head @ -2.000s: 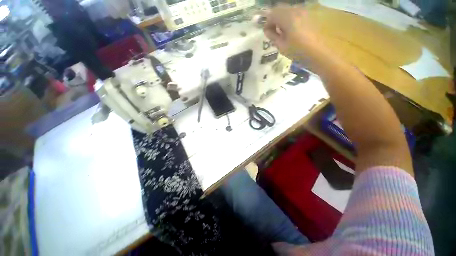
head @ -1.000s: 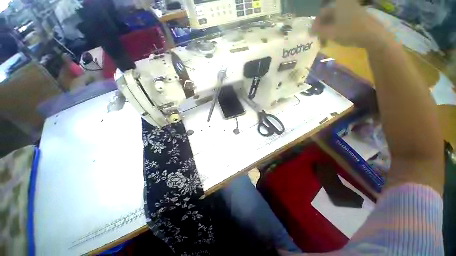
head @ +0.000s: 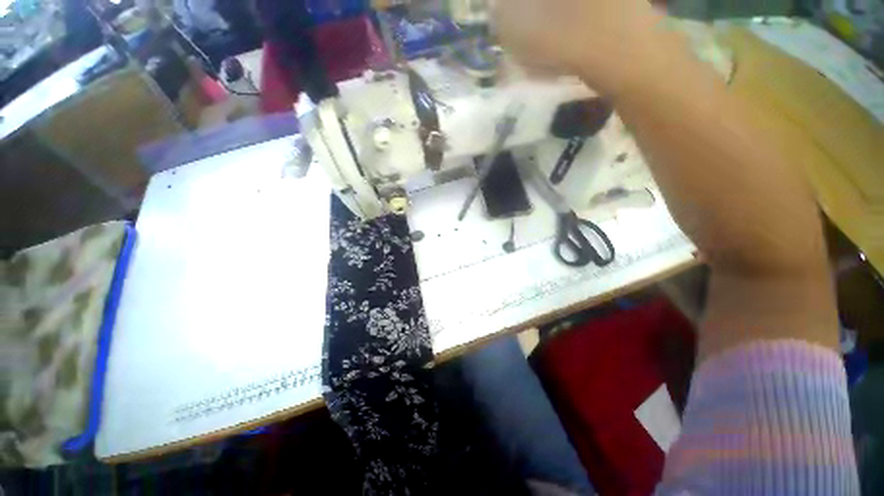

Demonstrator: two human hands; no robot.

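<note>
The black fabric with white flowers point(head: 380, 315) lies on the white table, one end under the needle area of the off-white sewing machine point(head: 373, 136), and hangs over the front edge toward my lap. My right hand point(head: 562, 29) is at the top edge of the view, over the top of the machine, blurred and partly cut off. Its fingertips and anything in them cannot be made out. My left hand is not in view.
Scissors point(head: 584, 240), a dark phone point(head: 505, 186) and tweezers point(head: 487, 170) lie on the machine bed. Camouflage-like cloth with blue edging point(head: 58, 339) is at the left. A red surface point(head: 606, 387) is below right, and brown material point(head: 824, 126) at the upper right.
My view has shifted, so the machine and table sit further right in it. My right hand has moved from the machine's right end toward the middle of its top. The floral fabric still lies under the needle area.
</note>
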